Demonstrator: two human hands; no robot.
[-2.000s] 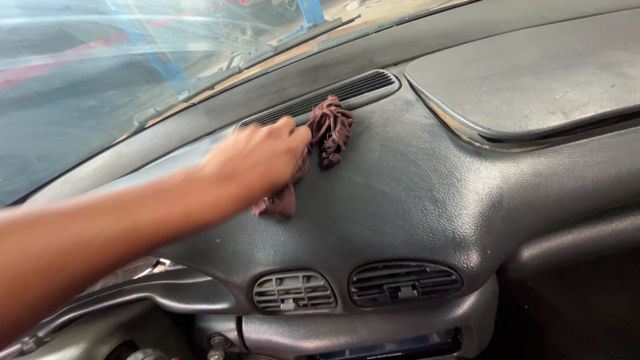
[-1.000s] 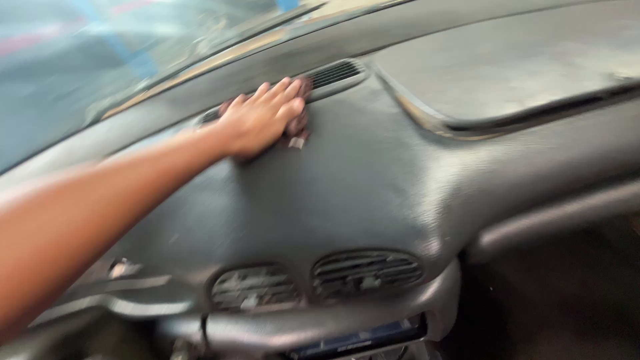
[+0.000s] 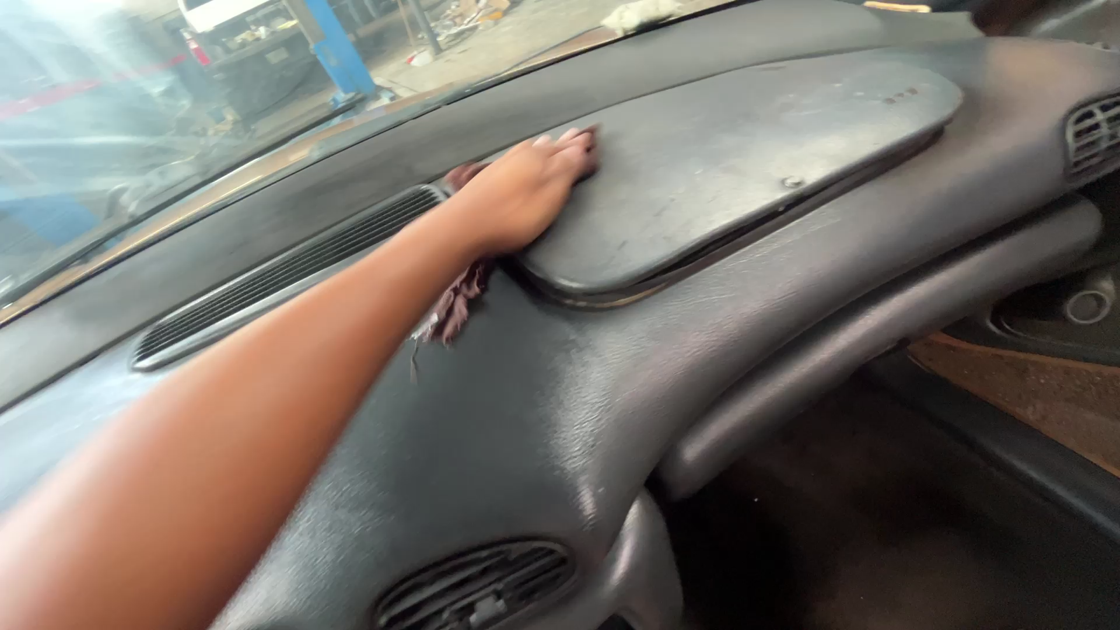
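Note:
My left hand (image 3: 529,188) reaches in from the lower left, palm down, over a dark maroon cloth (image 3: 455,306). The cloth is bunched beneath the palm, showing past the fingertips and hanging in frayed folds below the wrist. Hand and cloth rest at the left end of a raised, smooth dashboard panel (image 3: 700,175), just right of the long slatted defroster vent (image 3: 289,271). My palm and thumb are hidden. My right hand is out of view.
The black textured dashboard (image 3: 437,420) curves down to an oval air vent (image 3: 481,586). Another vent (image 3: 1094,136) sits at the far right. The windshield (image 3: 175,131) rises behind the dash; beyond it stand a blue post (image 3: 332,48) and a vehicle. A dark footwell (image 3: 814,516) lies at lower right.
My left hand and the cloth have moved right along the dash, from over the defroster vent onto the raised panel's left end. The view has swung to the right.

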